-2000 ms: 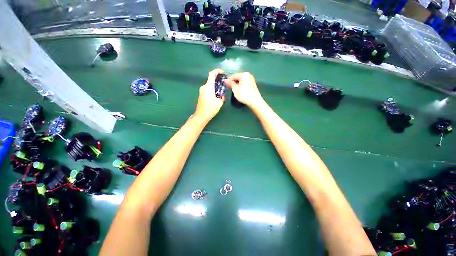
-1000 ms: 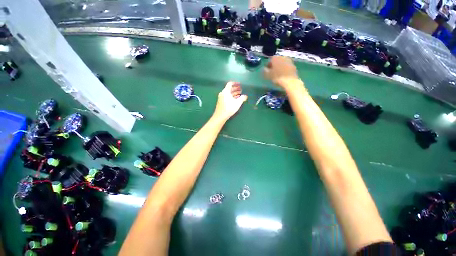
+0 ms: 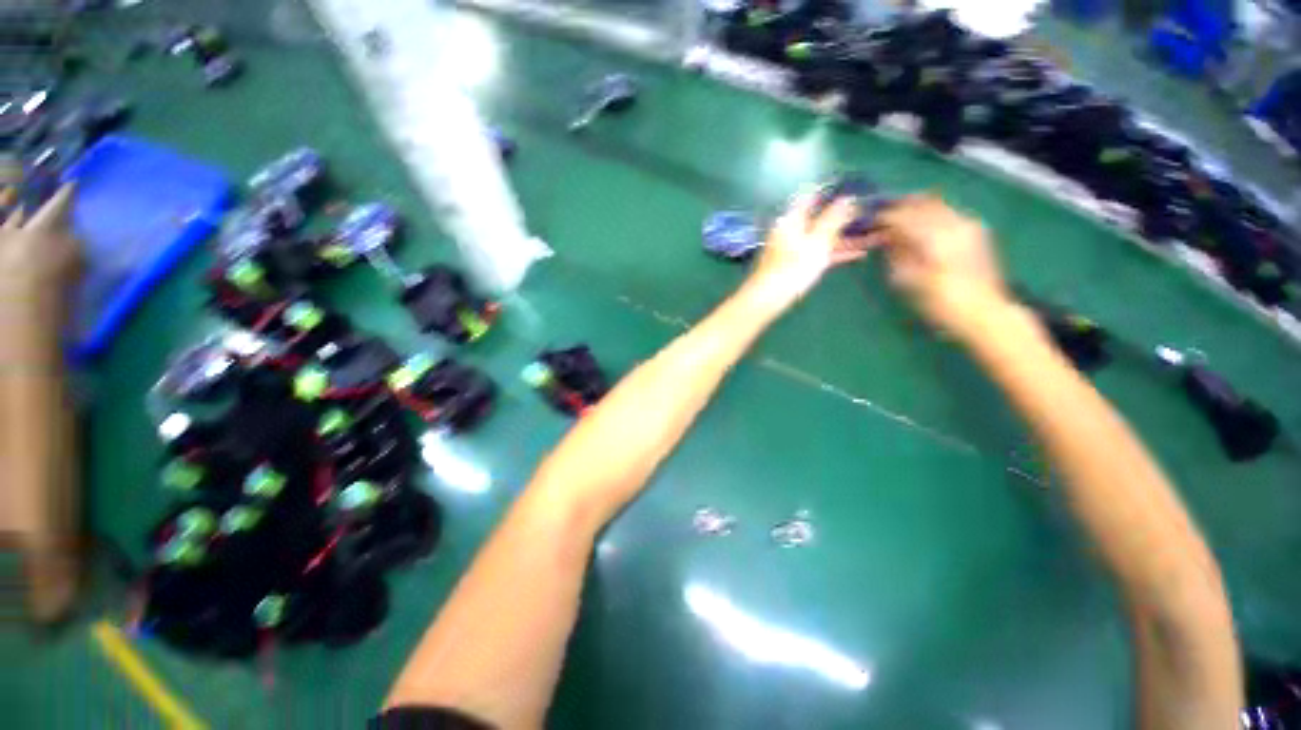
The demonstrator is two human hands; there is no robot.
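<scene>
My left hand (image 3: 808, 245) is at the far middle of the work surface, its fingers at a dark and silvery round part (image 3: 853, 204), which it seems to hold. My right hand (image 3: 939, 260) is just right of it, close to the same part, and blurred; whether its fingers grip anything is not clear. A blue-silver disc (image 3: 732, 233) lies on the green surface just left of my left hand. Two small silver fittings, one on the left (image 3: 713, 522) and one on the right (image 3: 793, 531), lie nearer me, between my forearms.
A pile of black units (image 3: 271, 471) with green ends lies at left, beside a blue tray (image 3: 143, 235) and another person's arm (image 3: 36, 414). A white post (image 3: 442, 157) slants down at upper left. More black units (image 3: 999, 121) line the far rail.
The view has swung left, showing more of the tray and another person's arm. My right hand has come down beside my left hand, and a dark part is now at my left fingers.
</scene>
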